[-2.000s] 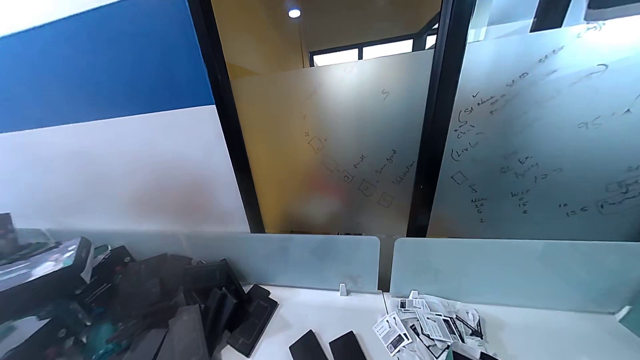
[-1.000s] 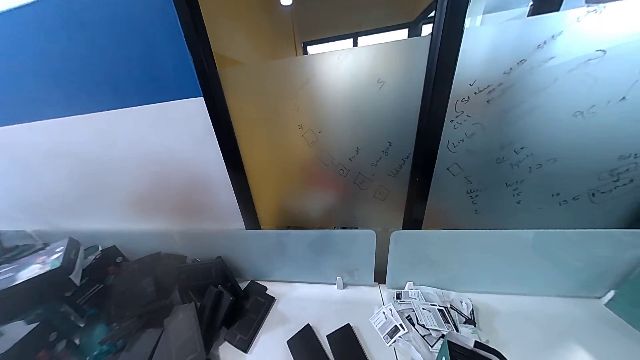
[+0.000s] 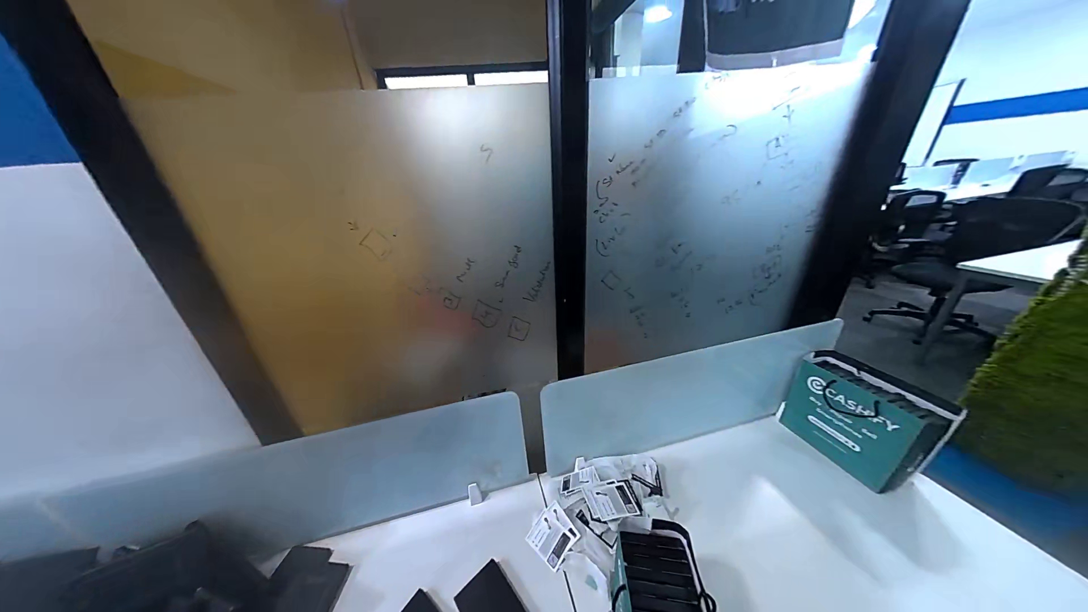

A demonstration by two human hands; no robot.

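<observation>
Neither my left hand nor my right hand shows in the head view. At the bottom centre, a paper carrier bag (image 3: 659,565) with black cord handles holds a row of dark flat items. Behind it lies a pile of small plastic packets with printed cards (image 3: 610,500). Two flat black items, one of them a black rectangular piece (image 3: 491,588), rest on the white desk (image 3: 408,552) at the lower edge. A heap of dark boxes or cases (image 3: 170,574) fills the lower left.
A green printed carrier bag (image 3: 858,421), full of dark items, stands at the desk's right end. Low frosted dividers (image 3: 680,399) run along the back edge. Beyond are glass panels with handwriting (image 3: 476,255), office chairs (image 3: 977,246) and a green mossy surface (image 3: 1033,382).
The view has swung right, bringing the green bag at the desk's end and the chairs into sight. More of the nearer bag shows at the bottom than one second ago.
</observation>
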